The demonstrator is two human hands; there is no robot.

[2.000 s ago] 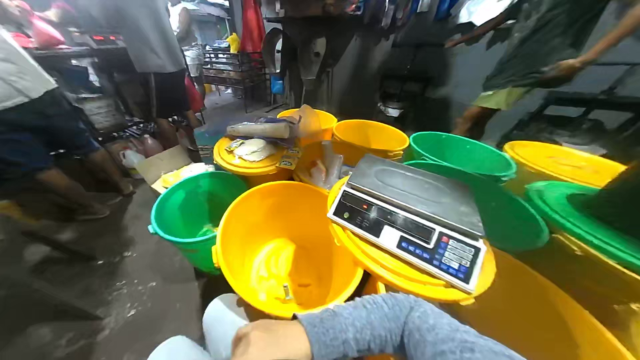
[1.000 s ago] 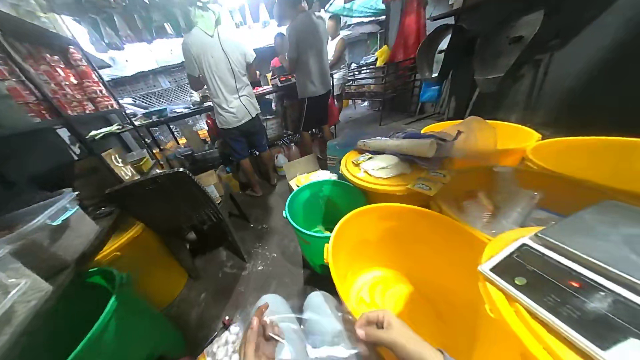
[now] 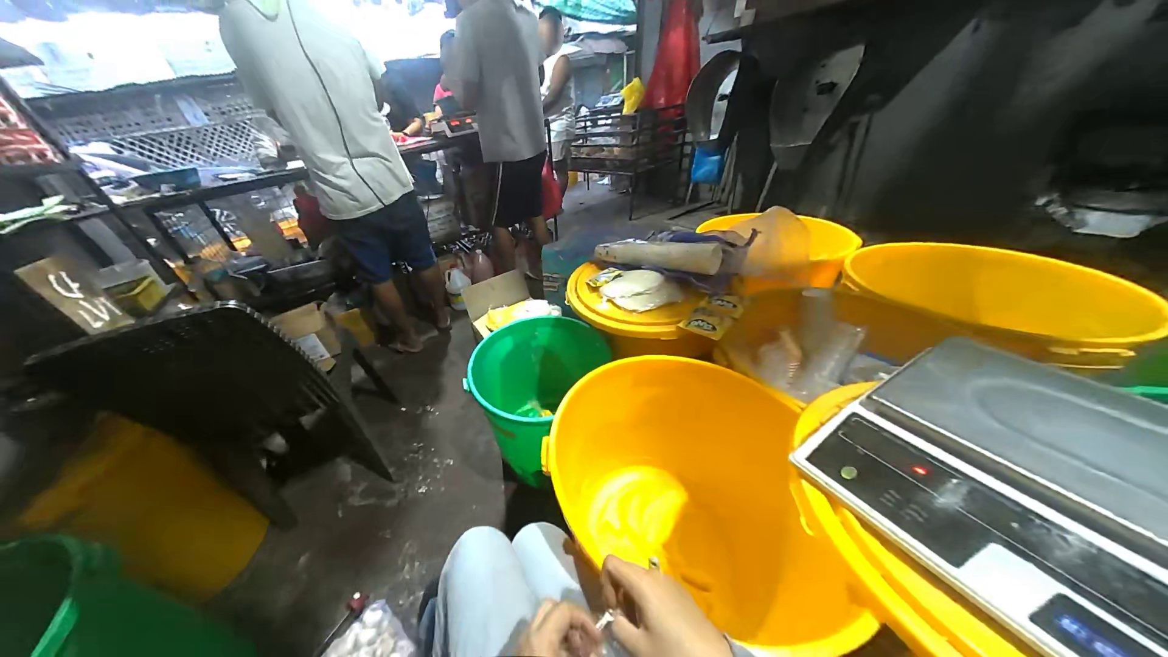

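Observation:
Both of my hands are close together at the bottom centre of the head view, over my lap and at the near rim of a large yellow plastic bucket (image 3: pixel 721 511). My right hand (image 3: pixel 662 611) pinches a small whitish piece (image 3: pixel 604 620), too small to name. My left hand (image 3: pixel 561 630) is curled beside it, fingers bent; whether it also grips the piece is unclear. A plastic bag of white round items (image 3: pixel 372 631) lies low, left of my knees. A digital weighing scale (image 3: pixel 1004 484) rests on a yellow lid to the right.
A green bucket (image 3: pixel 538 365) stands beyond the large yellow one. Behind are a lidded yellow bucket (image 3: pixel 639 315) bearing packets and a roll, and more yellow tubs (image 3: pixel 1004 283). A black plastic chair (image 3: pixel 192 374) is at left, a green bin (image 3: pixel 100 602) lower left. Several people stand at a far table.
The view has swung left since the oldest frame. My hands, spread apart over my lap one second ago, are now together. My left hand was not visible in the oldest frame.

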